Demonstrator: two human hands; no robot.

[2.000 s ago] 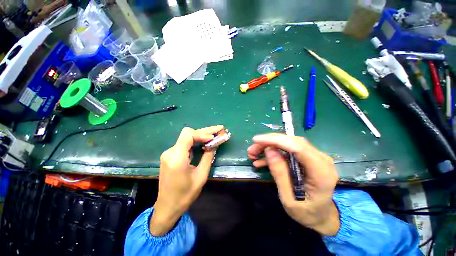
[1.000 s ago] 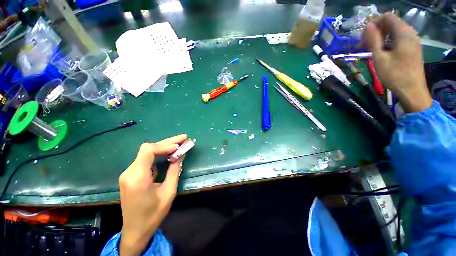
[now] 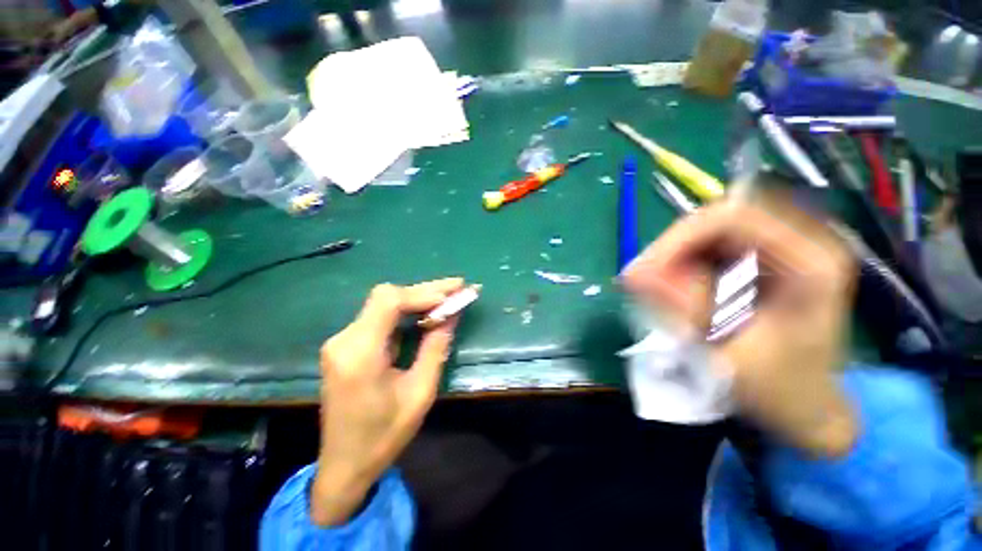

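My left hand [image 3: 382,377] pinches a small pale, silvery part [image 3: 452,306] between thumb and fingertips, above the front edge of the green bench top [image 3: 431,248]. My right hand [image 3: 765,312] is blurred and stands to the right of the part, apart from it. It holds a white crumpled cloth [image 3: 673,377] that hangs below the fingers. A white-striped patch shows within the right hand; I cannot tell what it is.
A red-yellow screwdriver [image 3: 524,187], blue pen [image 3: 628,215] and yellow-green handled tool [image 3: 673,159] lie behind. Left are a black cable [image 3: 232,282], green spool [image 3: 118,221] and plastic cups [image 3: 232,161]. White papers [image 3: 377,108] lie upper centre, a blue bin [image 3: 824,86] upper right.
The marker has left my right hand, which reached to the upper right and has come back nearer the front with the white cloth. My left hand still pinches the part. The view has shifted.
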